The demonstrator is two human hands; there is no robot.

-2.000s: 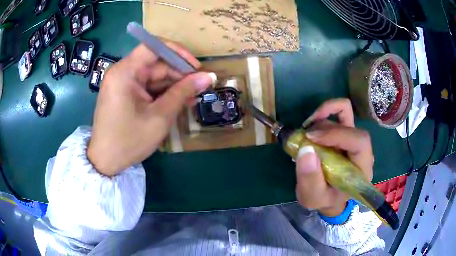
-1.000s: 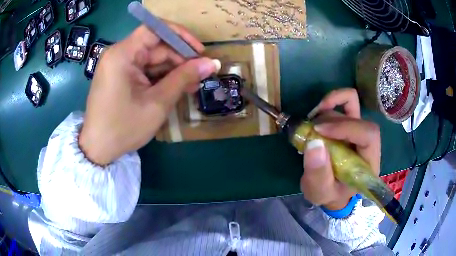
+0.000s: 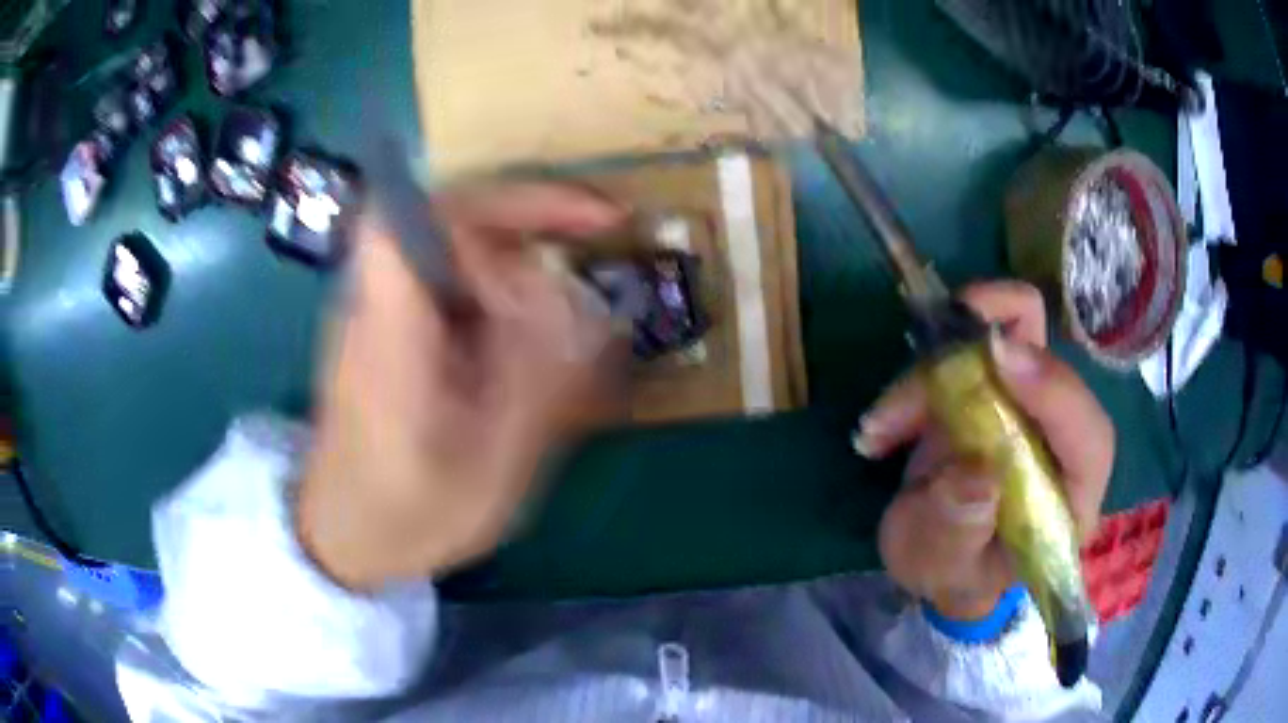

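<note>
My right hand (image 3: 989,452) holds the yellow-wrapped soldering iron (image 3: 1003,459); its metal barrel points up and left, with the tip over the near right part of the cardboard sheet (image 3: 523,85). My left hand (image 3: 452,381) is blurred and holds the grey tweezers (image 3: 410,219), also blurred. It covers the left part of the holding fixture (image 3: 781,311) and part of the black housing (image 3: 664,294) in its recess. The tweezer tips cannot be made out. The iron is clear of the housing.
Several black housings (image 3: 311,205) lie at the left on the green mat. Tiny bits (image 3: 664,36) lie on the cardboard. The tub of silvery shavings (image 3: 1109,254) stands at right, beside white paper (image 3: 1194,304). A wire grille (image 3: 1045,43) is upper right, a red basket (image 3: 1126,558) lower right.
The iron has swung up and away from the housing, its tip now over the cardboard. My left hand has turned and moved lower with the tweezers. The view has shifted slightly.
</note>
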